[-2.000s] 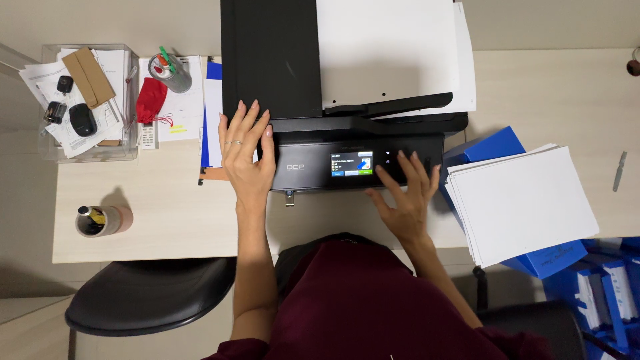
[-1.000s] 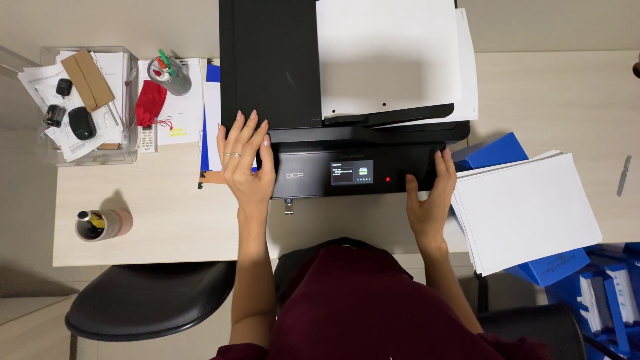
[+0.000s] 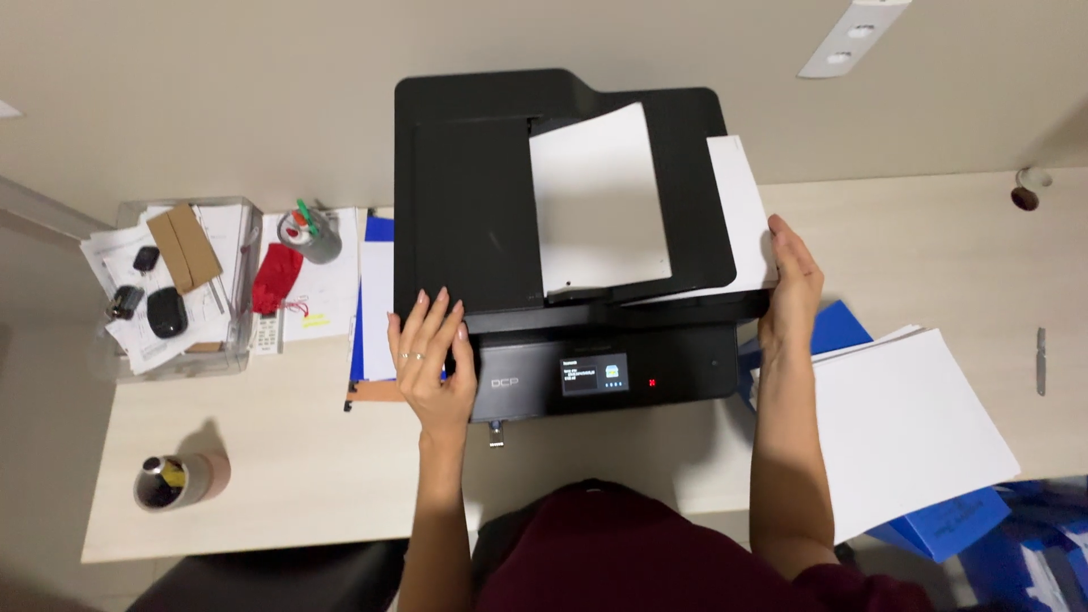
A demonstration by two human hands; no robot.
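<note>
A black multifunction printer (image 3: 467,212) stands on the desk, its small screen (image 3: 594,374) lit and a red light beside it. White sheets (image 3: 599,204) lie on the document feeder's tray, and more white paper (image 3: 744,212) sticks out from under its right side. My left hand (image 3: 433,365), with rings, rests on the printer's front left corner, fingers apart. My right hand (image 3: 792,272) is at the right edge of the paper under the feeder; whether it grips the paper is unclear. A USB stick (image 3: 496,434) projects from the printer's front.
A stack of white paper (image 3: 909,425) lies on a blue box (image 3: 952,523) at the right. A clear tray (image 3: 246,289) with papers, a pen holder (image 3: 310,234), a red pouch (image 3: 277,277) and a cup (image 3: 170,482) are at the left. A wall socket (image 3: 850,41) is behind.
My right hand has gone from the control panel, past the printer's front right corner, up to the paper at its right side. The screen display has changed and a red light shows. The view has shifted.
</note>
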